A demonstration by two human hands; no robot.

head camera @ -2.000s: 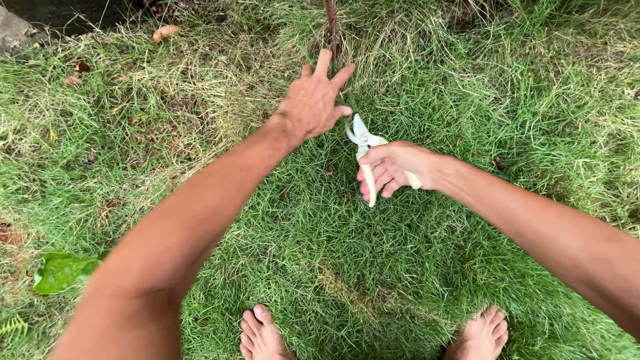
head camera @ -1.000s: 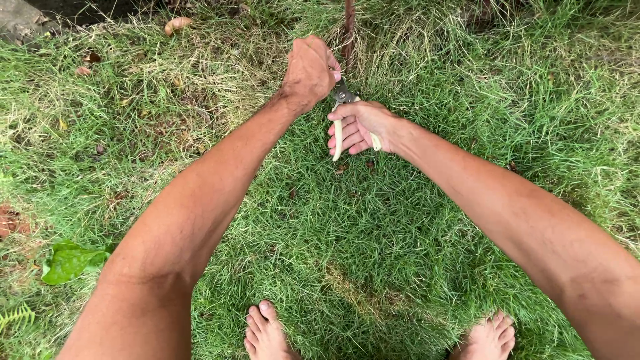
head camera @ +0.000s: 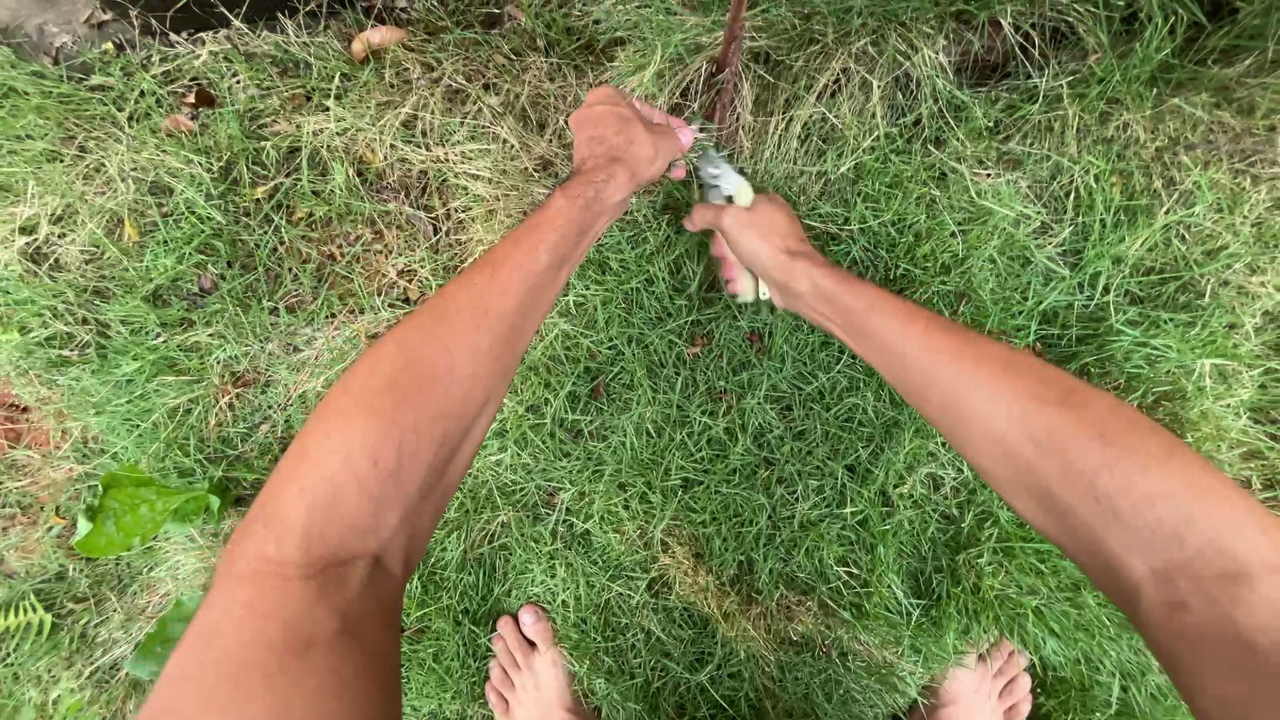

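Note:
My left hand (head camera: 630, 140) pinches some grass blades (head camera: 698, 140) between thumb and fingers, just left of the foot of a thin reddish-brown stem (head camera: 729, 70). Close by on its right, my right hand (head camera: 750, 240) is closed around the pale handles of a pair of pruning shears (head camera: 722, 180). The metal head of the shears points up toward the pinched grass and is blurred; whether the blades are apart cannot be told. Grass hides the base of the stem.
Green and dry grass (head camera: 700, 450) surrounds my bare feet (head camera: 530, 670) at the bottom. A broad green leaf (head camera: 130, 512) lies at the left, with bare reddish soil (head camera: 20, 425) above it. A brown dry leaf (head camera: 378, 42) and a stone edge (head camera: 60, 25) are at the upper left.
My left hand, spread two seconds ago, has closed on grass. The right hand has brought the shears up and left, close beside it, and its fingers have wrapped around the handles.

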